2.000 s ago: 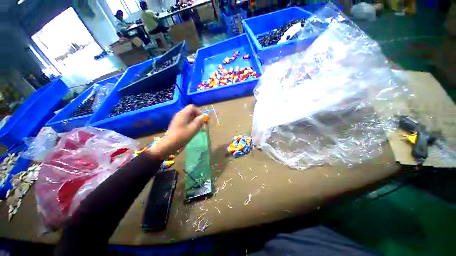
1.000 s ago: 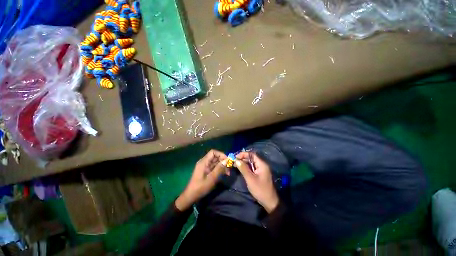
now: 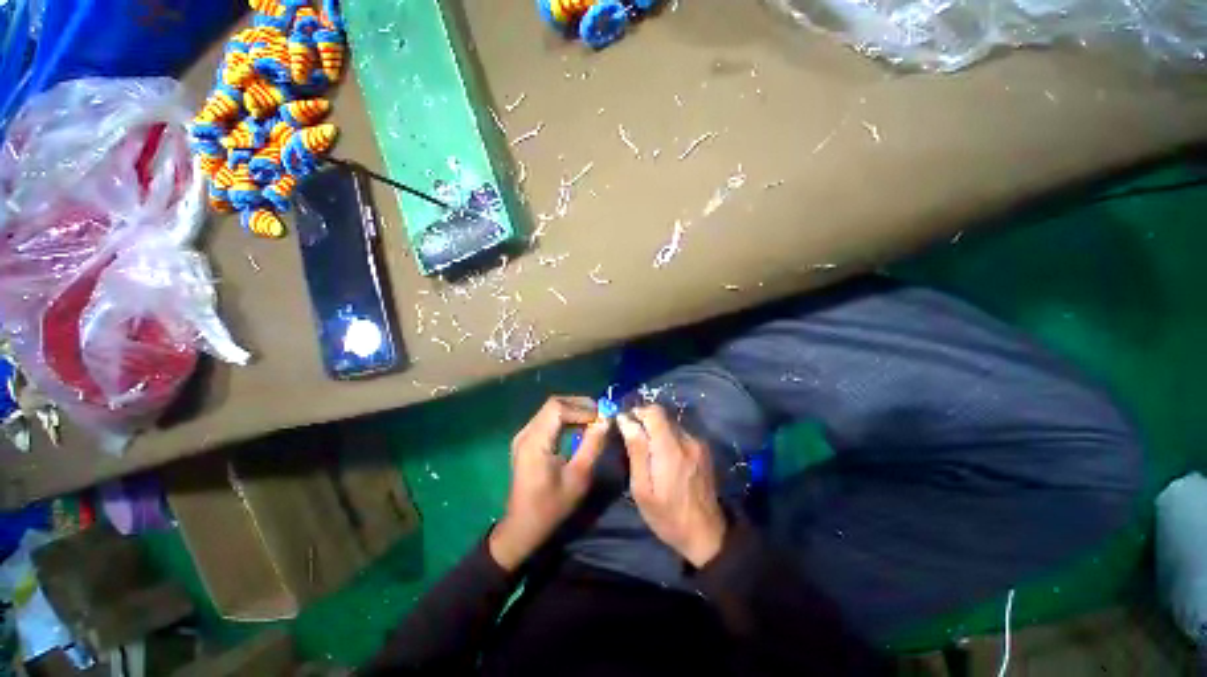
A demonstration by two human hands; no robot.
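Note:
My left hand [image 3: 547, 470] and my right hand [image 3: 672, 479] meet over my lap, below the bench's front edge. My left fingertips grip a small striped moulded part [image 3: 608, 407], its blue end showing and its body mostly covered by fingers. My right fingertips are closed against the part's right side; whether they hold a small tool is hidden. A pile of striped parts [image 3: 269, 99] lies on the bench beside the phone. A smaller pile [image 3: 602, 19] is cut off at the top edge.
A green bar [image 3: 437, 126] with a thin black rod [image 3: 384, 180] over its near end, beside a black phone [image 3: 347, 271]. A clear bag of red parts [image 3: 113, 284] at left. Pale trimmings [image 3: 510, 337] on the brown bench [image 3: 794, 172]. A cardboard box [image 3: 271, 536] below.
The view has shifted slightly, moving the bench items left and up. The part has turned between my fingers: its blue end shows, while less of its yellow body is visible.

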